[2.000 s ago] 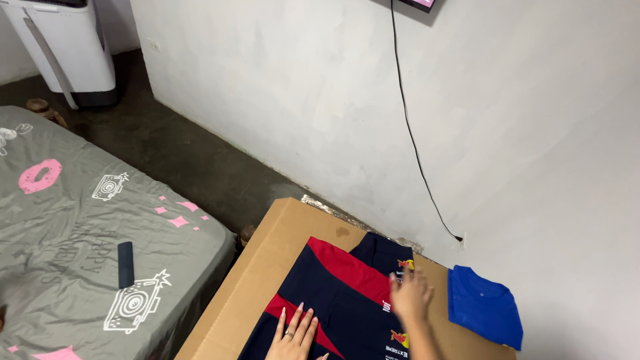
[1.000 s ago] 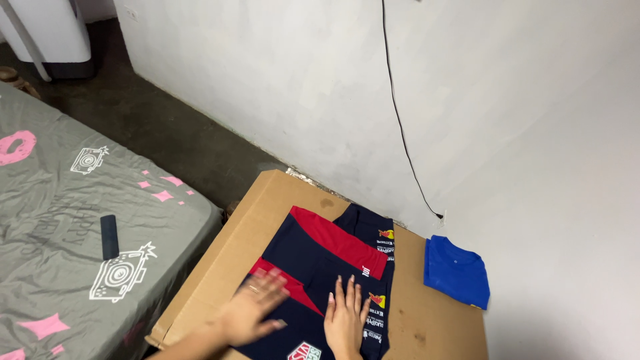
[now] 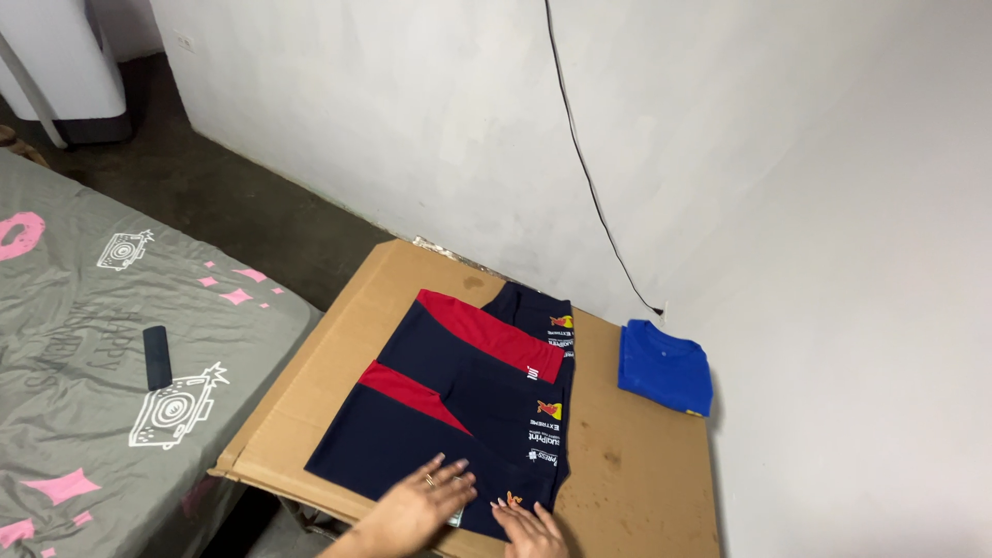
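Observation:
A navy and red garment with printed logos (image 3: 480, 387) lies spread, partly folded, on a sheet of brown cardboard (image 3: 635, 465). My left hand (image 3: 422, 500), with a ring on one finger, rests flat over the garment's near part, fingers slightly apart. Beside it on the right, my right hand (image 3: 531, 527) touches the garment's near right edge with its fingertips; its lower part is cut off by the frame. Neither hand is seen gripping cloth. To the upper right, a folded blue shirt (image 3: 665, 368) lies on the cardboard's edge near the wall.
At left stands a bed with a grey printed sheet (image 3: 70, 310), and a dark oblong object (image 3: 156, 358) lies on it. A black cable (image 3: 585, 163) runs down the wall (image 3: 372, 101) to an outlet. A white appliance (image 3: 62, 62) stands at the far left corner.
Both hands have moved toward the near edge of the garment. My right hand was on its printed right side before. The blue shirt has stayed beside it.

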